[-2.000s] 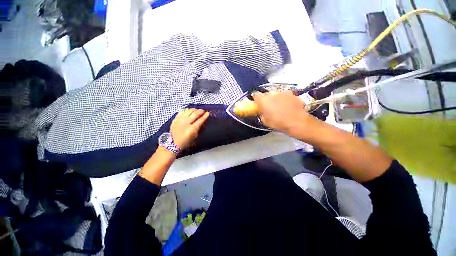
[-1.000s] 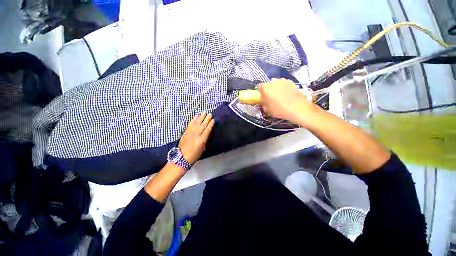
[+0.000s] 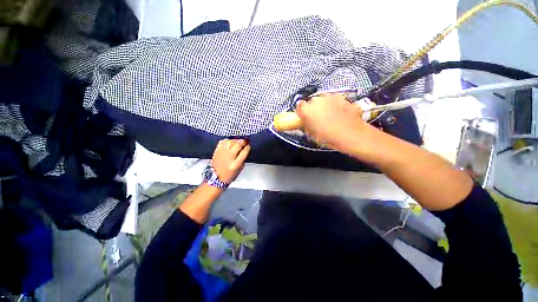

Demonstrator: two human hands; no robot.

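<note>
A black-and-white checked jacket (image 3: 218,76) lies across the dark padded board (image 3: 330,156), its plain navy band (image 3: 171,131) along the near edge. My right hand (image 3: 333,121) grips the yellow-orange handle of the steam iron (image 3: 288,122), whose silver pointed plate rests on the garment near the navy band, tip to the left. My left hand (image 3: 231,159), with a watch on the wrist, lies on the navy band left of the iron, fingertips at the edge of the checked cloth. Whether its fingers pinch the cloth is unclear.
A yellowish steam hose (image 3: 454,29) and black cable (image 3: 472,66) run to the iron from the right. A metal tray (image 3: 476,150) is at the table's right. A garment pile (image 3: 65,147) lies left. A blue bin (image 3: 203,271) is below the white table edge (image 3: 330,180).
The view has shifted, so the jacket appears further right and higher. The iron now lies closer to the checked cloth's lower edge, and my left hand is at the band's edge.
</note>
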